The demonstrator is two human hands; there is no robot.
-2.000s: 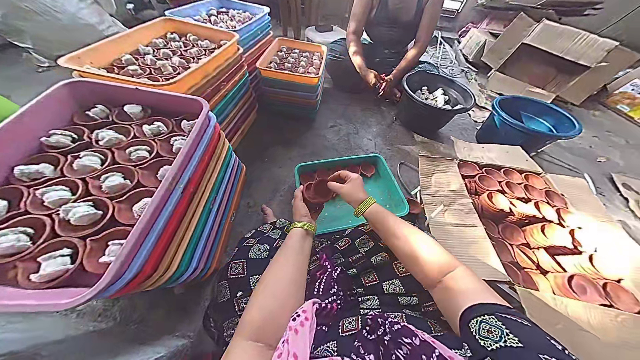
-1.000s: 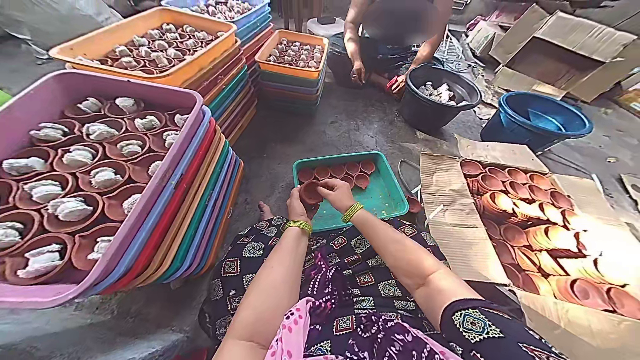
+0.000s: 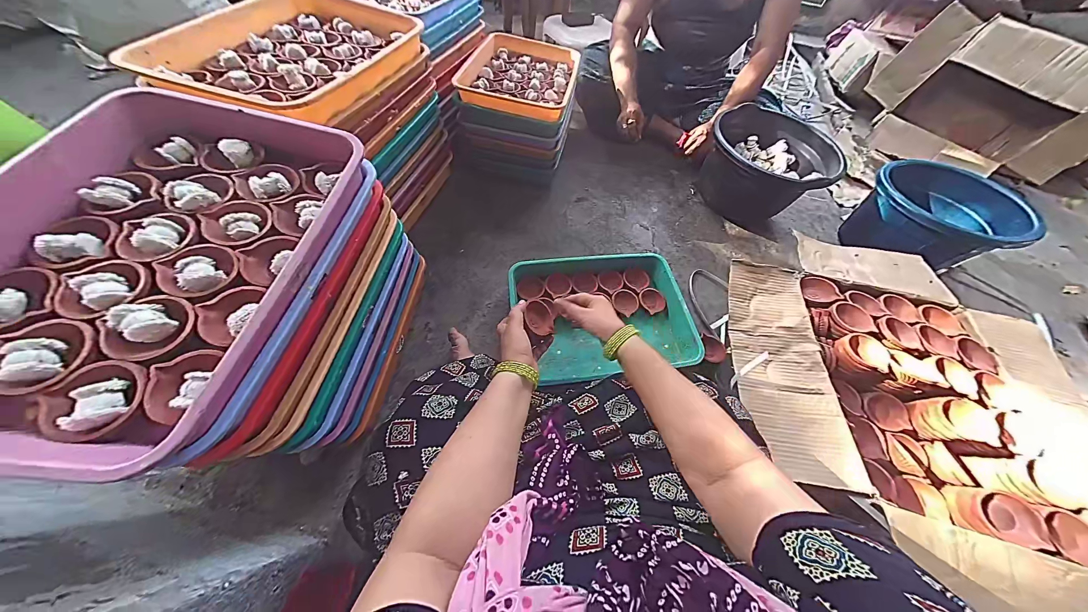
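A shallow green plastic tray point(image 3: 595, 364) lies on the floor just beyond my lap. Along its far side sit small red clay lamp cups point(image 3: 584, 282) in a row, with several more in a second row. My left hand point(image 3: 517, 334) grips a clay cup point(image 3: 539, 317) over the tray's left part; other cups may be stacked beneath it, hidden by the fingers. My right hand point(image 3: 592, 314) reaches over the second row, its fingertips close to that held cup's right edge. Whether the right fingers touch or pinch a cup, I cannot tell.
Stacked trays, a purple one point(image 3: 333, 140) on top, hold cups with white wicks at left. An open cardboard box point(image 3: 769, 340) of clay cups stands right. Beyond are a black tub point(image 3: 748, 191), a blue tub point(image 3: 901, 217) and a seated person point(image 3: 697, 51).
More of the second row of cups now shows between and beyond my hands than two seconds ago. The other person's hands have moved apart.
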